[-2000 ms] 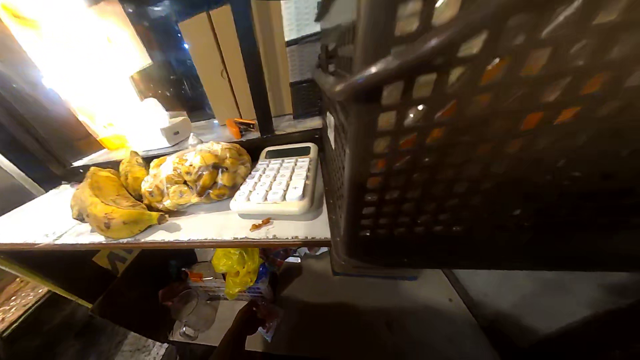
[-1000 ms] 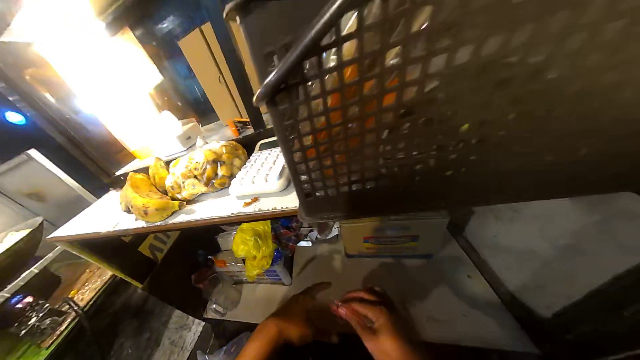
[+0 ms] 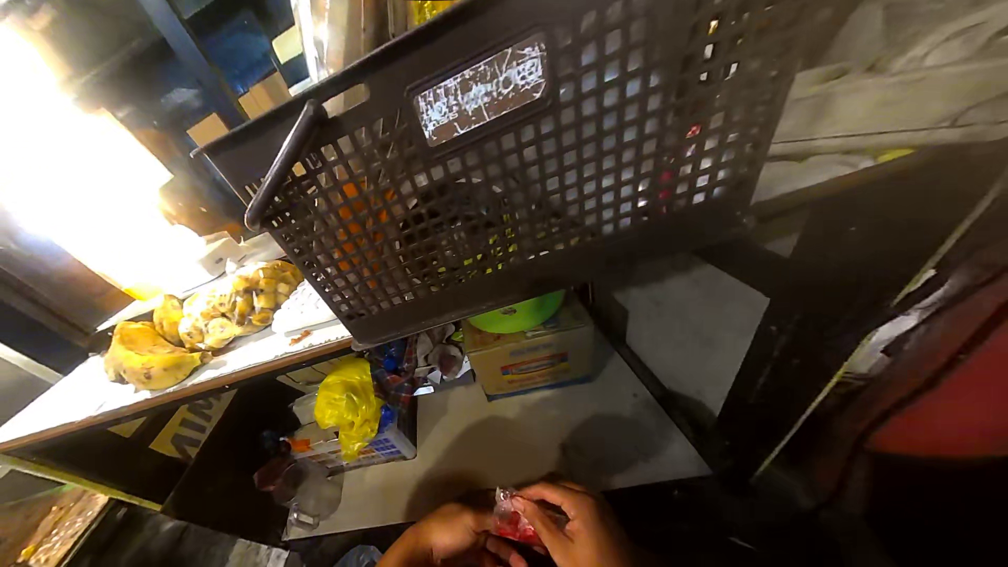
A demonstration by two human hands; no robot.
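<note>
At the bottom middle of the head view, my left hand (image 3: pixel 455 533) and my right hand (image 3: pixel 573 524) meet around a small clear plastic bag with red contents (image 3: pixel 516 521). Fingers of both hands pinch it, the right thumb and forefinger at its top. Beyond them lies a light shelf board (image 3: pixel 504 441). On it stand a cardboard box (image 3: pixel 535 362) with a green round plastic item (image 3: pixel 517 313) on top, and a small basket (image 3: pixel 386 445) with a yellow plastic bag (image 3: pixel 348 405) over it. A clear pitcher or cup (image 3: pixel 313 492) is left of my hands.
A large dark perforated plastic crate (image 3: pixel 504 189) looms over the shelf. On the upper white counter (image 3: pixel 55 398) at left are bananas (image 3: pixel 150 354), a clear bag of small yellow-brown fruit (image 3: pixel 236 303) and a white calculator (image 3: pixel 303 309). A bright light glares at upper left.
Two seconds ago one dark hand showed near the yellow bag; now both hands are together at the bottom, and the small bag shows between them. The view has shifted right.
</note>
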